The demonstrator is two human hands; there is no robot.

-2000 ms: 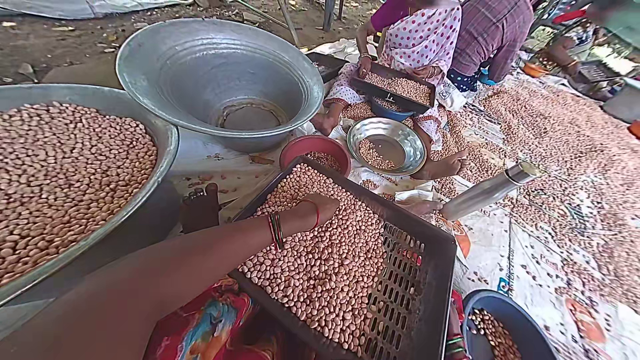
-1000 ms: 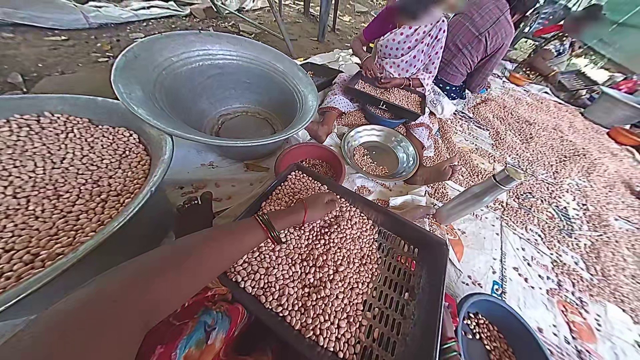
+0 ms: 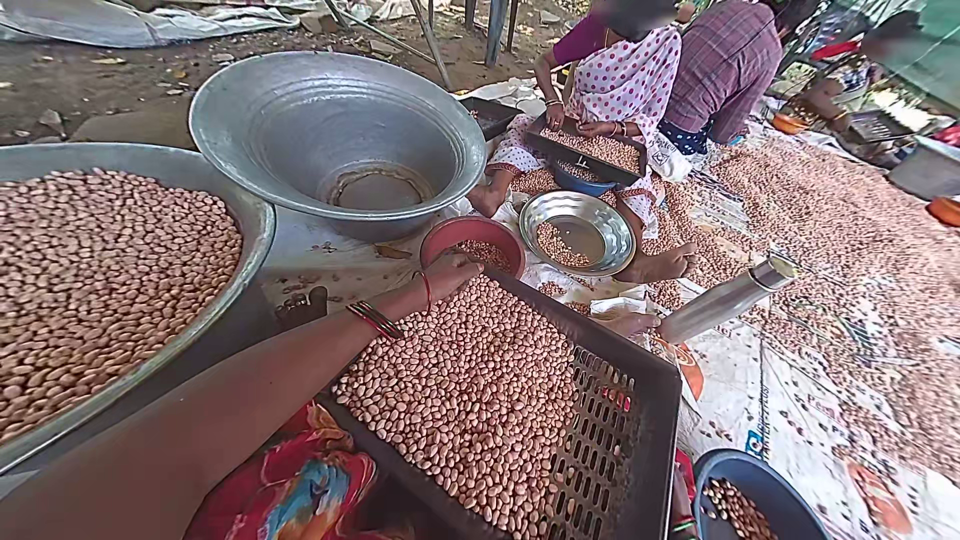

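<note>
A black slotted plastic tray [image 3: 652,397] lies tilted before me, with shelled peanuts [image 3: 465,390] heaped over its left and middle part. My left hand [image 3: 450,275], with bangles and a red thread at the wrist, is at the tray's far corner beside the red bowl [image 3: 442,232]. Its fingers are bent downward, and whether they pinch anything does not show. Of my right hand only a strip by the bangles [image 3: 682,517] appears beyond the tray's right side; its fingers are hidden. Next to it stands a blue bowl [image 3: 772,487] holding some darker kernels.
At left are a metal basin [image 3: 259,247] full of peanuts and a wide metal basin [image 3: 292,135]. Ahead, a steel dish [image 3: 622,232] sits near a person with another tray [image 3: 637,169]. A steel bottle [image 3: 720,304] lies at right, near peanuts spread over printed sheets [image 3: 757,405].
My left hand has moved from over the peanuts in the middle of the tray to its far corner by the red bowl.
</note>
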